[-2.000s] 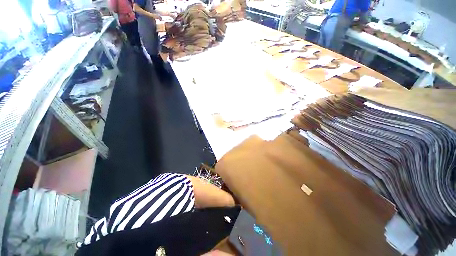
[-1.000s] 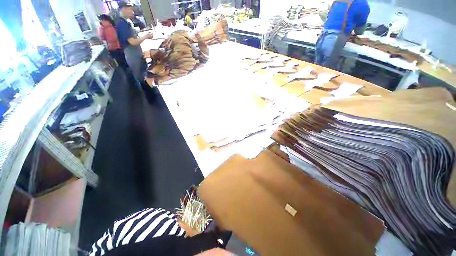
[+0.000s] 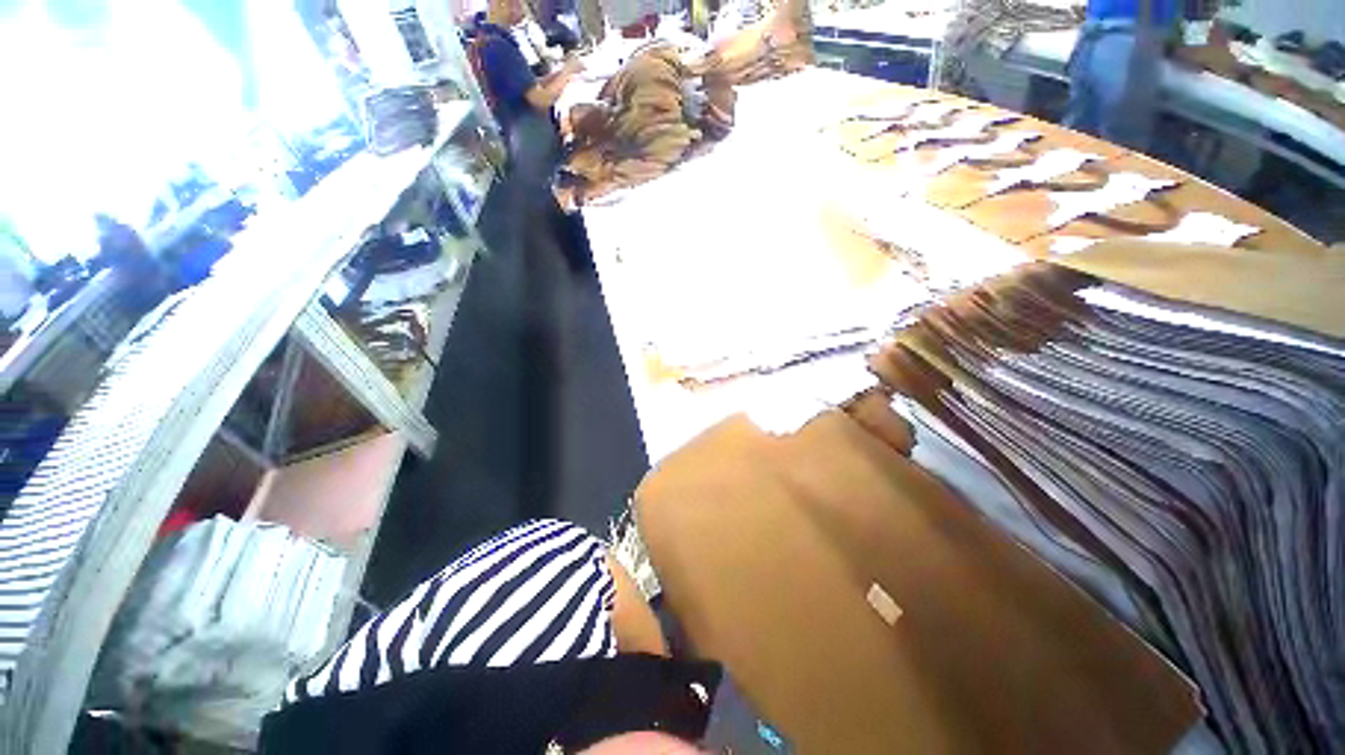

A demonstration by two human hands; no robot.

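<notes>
A large flat brown panel (image 3: 826,575) lies in front of me with a small cream sticker (image 3: 885,603) on its face. A thick stack of wavy panels (image 3: 1165,428) lies beside it at the right, grey-white with brown edges. My left forearm, in a striped sleeve (image 3: 487,612), reaches to the panel's near left side; my left hand is hidden. A blurred skin-toned patch shows at the bottom edge, and I cannot tell what it is. My right hand is not seen.
White sheeting (image 3: 738,251) covers the long table. Brown pieces with white patches (image 3: 1084,199) lie in rows farther off. A brown heap (image 3: 642,118) sits at the far end near a person (image 3: 506,67). Shelving (image 3: 347,354) runs along the left, across a dark floor (image 3: 516,369).
The view has shifted, so the table and panel sit farther right than one second ago. The spiky cream bunch shows less. The striped sleeve appears higher. The panel still lies beside the stack.
</notes>
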